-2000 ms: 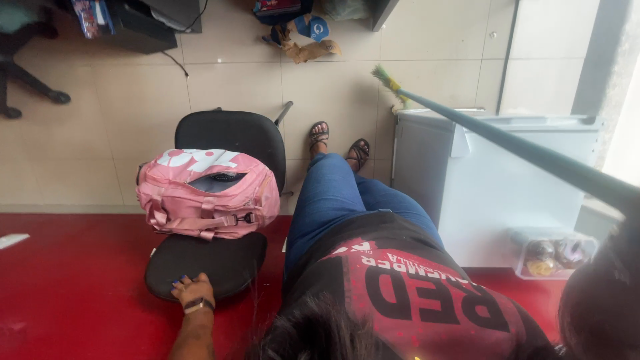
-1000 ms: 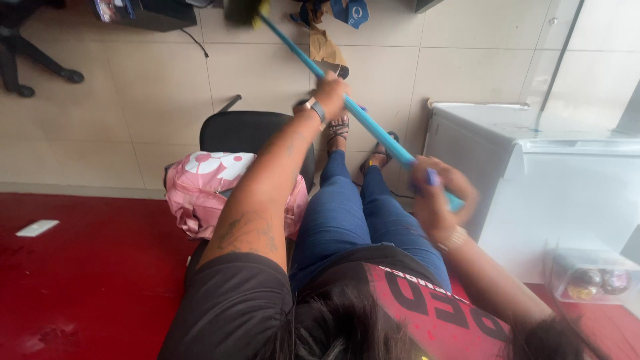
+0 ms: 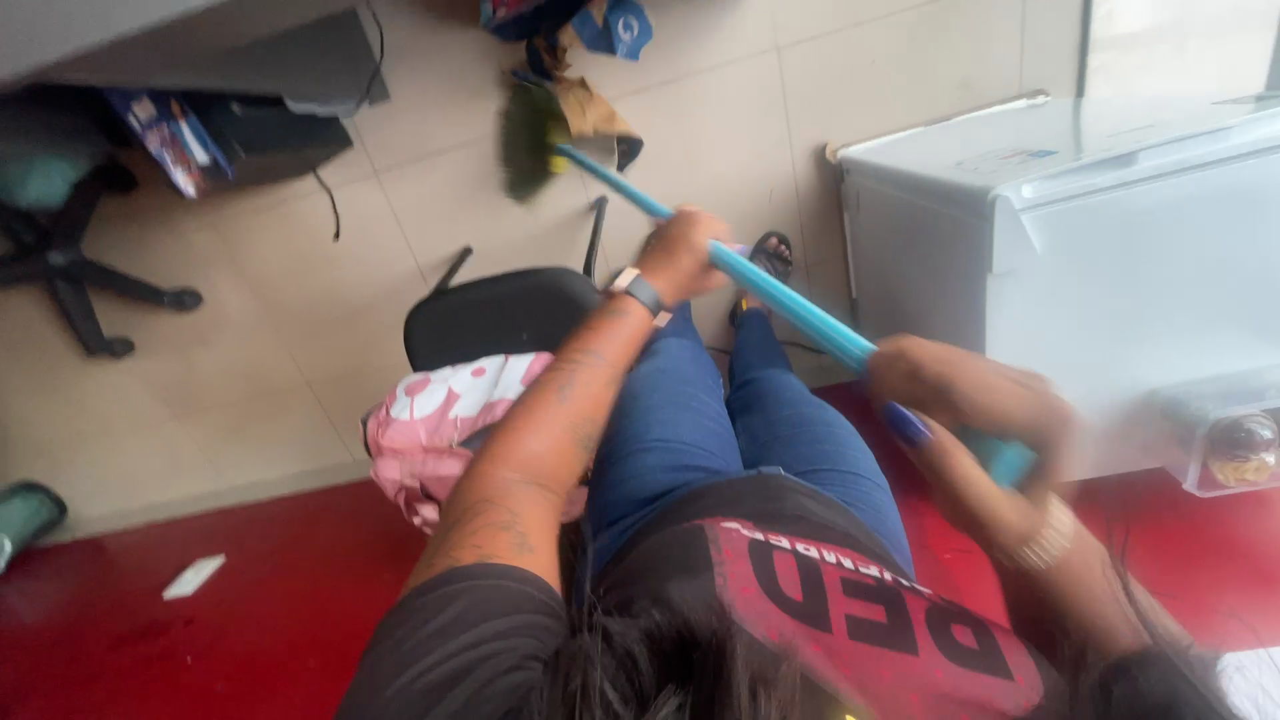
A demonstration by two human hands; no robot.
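A broom's light-blue handle point(image 3: 800, 300) runs slantwise across the view. My left hand point(image 3: 684, 256), with a smartwatch on the wrist, grips it partway down. Nearer its top end, my right hand point(image 3: 965, 430) is closed around it, blurred, with a metal band at the wrist. The broom's dark green bristles point(image 3: 530, 140) are at the far end over the tiled floor, beside crumpled brown paper point(image 3: 597, 112). Whether the bristles touch the paper cannot be told.
A black chair point(image 3: 500, 312) with a pink bag point(image 3: 440, 430) stands beside my left leg. A white chest freezer point(image 3: 1130, 260) is at the right, near a clear plastic container point(image 3: 1200, 455). Office chair legs point(image 3: 70, 260) and a cable point(image 3: 330, 205) are at the left. Blue packaging point(image 3: 615, 28) lies ahead.
My left hand was on the black chair two seconds ago; one second ago both hands were on the broom handle. The bristle end has since moved away from the top edge. The view has shifted.
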